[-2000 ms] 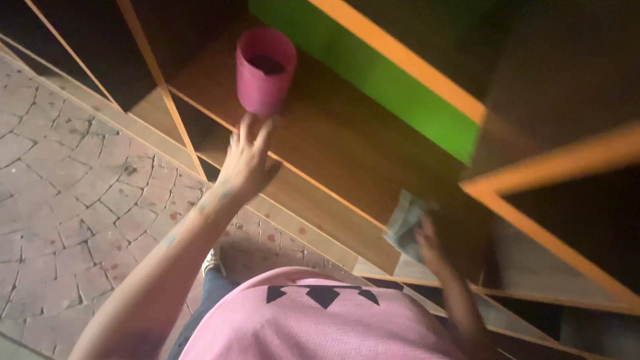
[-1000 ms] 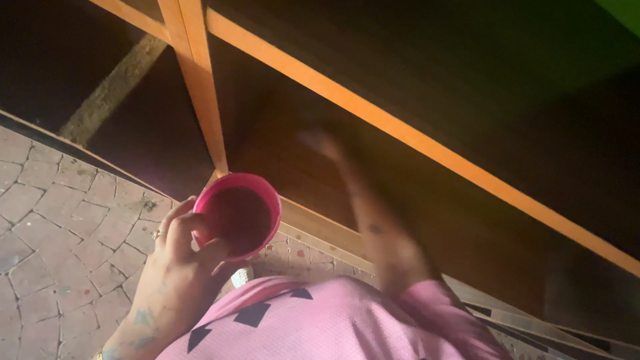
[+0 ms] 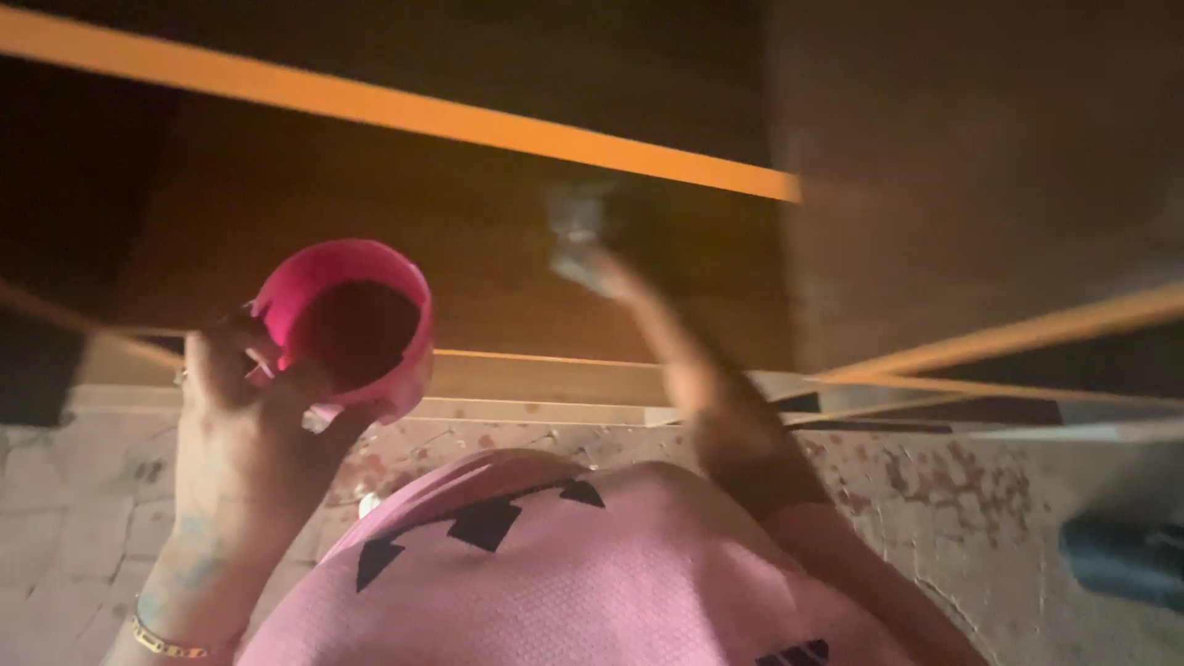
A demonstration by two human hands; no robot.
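Observation:
My left hand [image 3: 264, 398] grips the rim and side of a pink plastic container [image 3: 416, 333], tilted so that its dark inside shows; what it holds, I cannot make out. Farther in, above a brown wooden shelf board [image 3: 499, 314], my right hand [image 3: 601, 268] holds a crumpled grey cloth [image 3: 575, 227]. That hand and the cloth are blurred, and whether the cloth touches the board is not clear.
Orange-edged shelf panels run across the top [image 3: 416, 106] and along the right [image 3: 1008, 333]. An upright brown panel [image 3: 971, 185] stands right of my right hand. Below lies a cracked paved floor [image 3: 74, 518], with a dark rounded object [image 3: 1119, 560] at the far right.
Two seconds ago the pink container stood on the shelf with my left hand beside it; since then that hand has taken hold of it and lifted it. The view has shifted strongly.

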